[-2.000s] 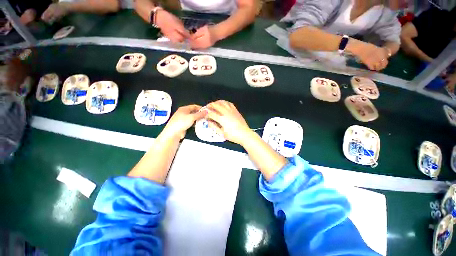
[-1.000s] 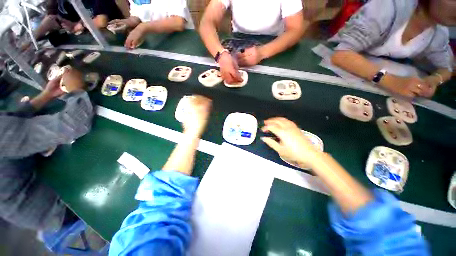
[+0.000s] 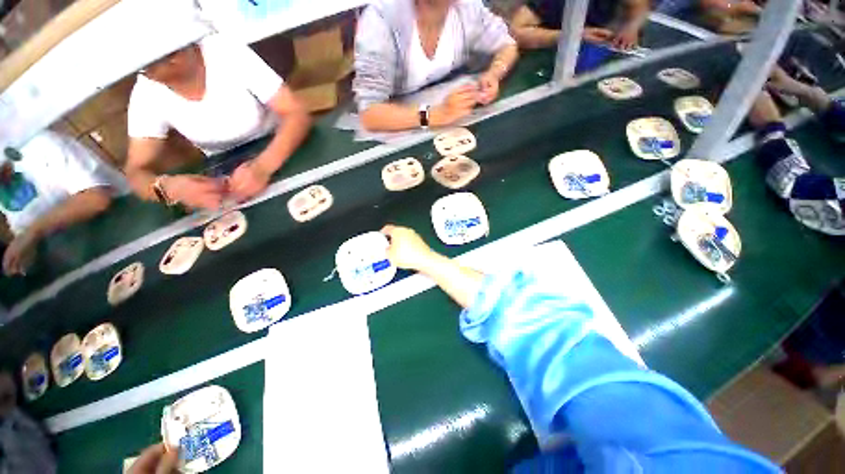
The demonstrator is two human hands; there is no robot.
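My left hand [image 3: 157,460] is cut off by the bottom edge at the lower left. Its fingers hold the lower left edge of a cream housing half [image 3: 222,407] with blue parts inside, open side up, over the near bench. My right hand [image 3: 408,250] has its fingertips on the right edge of another housing half [image 3: 352,248] at the belt's near rail. That one also has blue parts inside, and a thin pale lead shows at its left. My right thumb is partly hidden.
More blue-part housings lie on the dark green belt, one [image 3: 259,300] between my hands. Cover halves [image 3: 309,203] lie along the far side. Two housings [image 3: 709,239] overlap on the right bench. White paper [image 3: 320,398] lies near me. People sit opposite.
The view has swung right. My left hand has left the belt and is at the lower left with a housing. My right hand, open a second ago, is now on a housing's edge.
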